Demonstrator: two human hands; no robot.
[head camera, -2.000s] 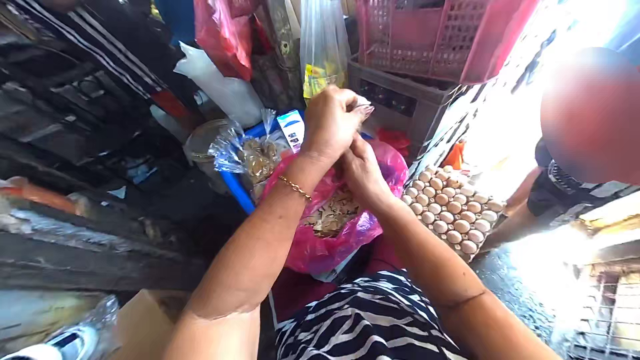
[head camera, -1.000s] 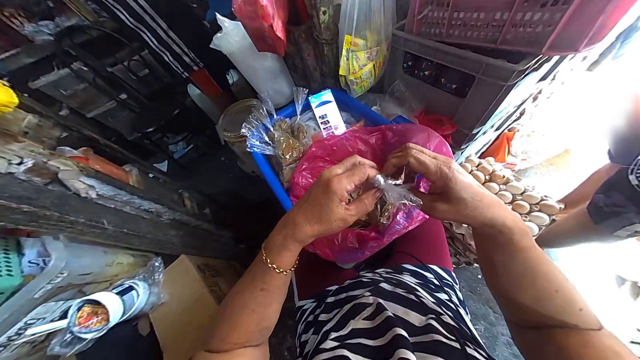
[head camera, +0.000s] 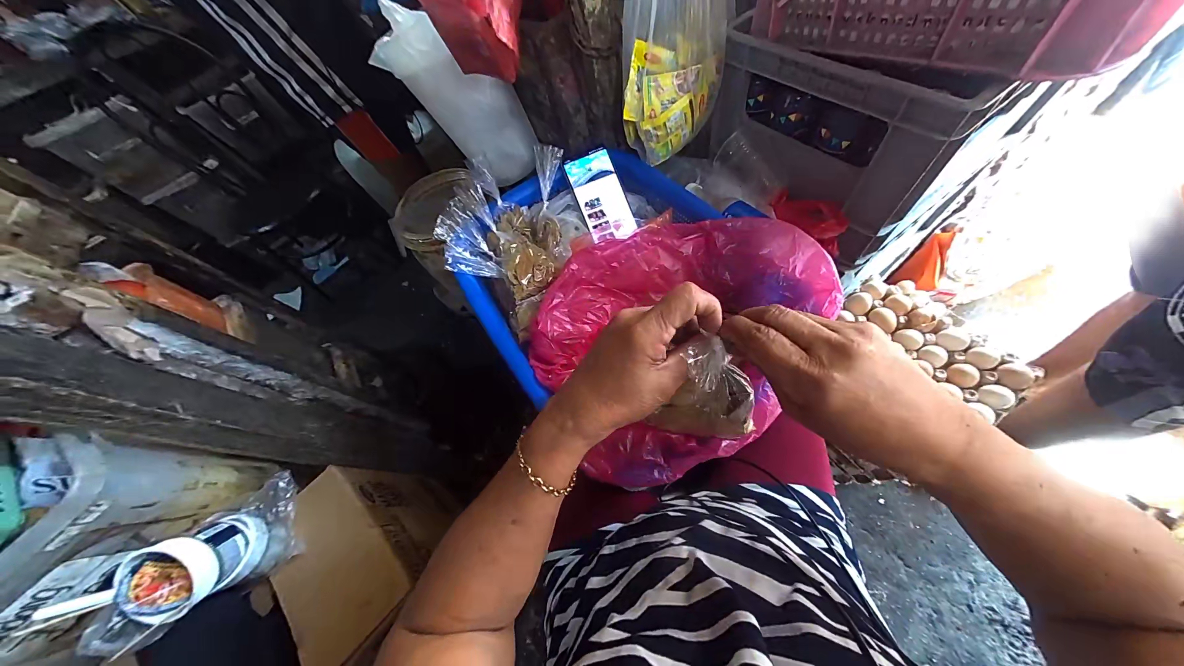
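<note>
My left hand (head camera: 638, 365) pinches the gathered neck of a small clear plastic bag (head camera: 717, 398) with brownish contents. Close against it, my right hand (head camera: 814, 370) has its thumb and fingertips together at the top of that neck; what they pinch is too small to make out. The small bag hangs over the opening of a large pink plastic bag (head camera: 592, 319). Behind and to the left, filled and knotted clear bags (head camera: 529, 254) stand in a blue plastic basin (head camera: 499, 324), beside a smartphone (head camera: 599, 196) with its screen lit.
Trays of eggs (head camera: 962, 361) lie to the right, near another person's legs (head camera: 1078, 370). A grey crate (head camera: 851, 120) holds dark bottles under a pink crate (head camera: 925, 28). A clear bag of yellow packets (head camera: 671, 92) hangs behind. A cardboard box (head camera: 342, 555) and a cup (head camera: 166, 578) sit lower left.
The small clear bag was not visible two seconds ago; one second ago it was between both hands. My fingers have since come closer together at its neck. The view has shifted.
</note>
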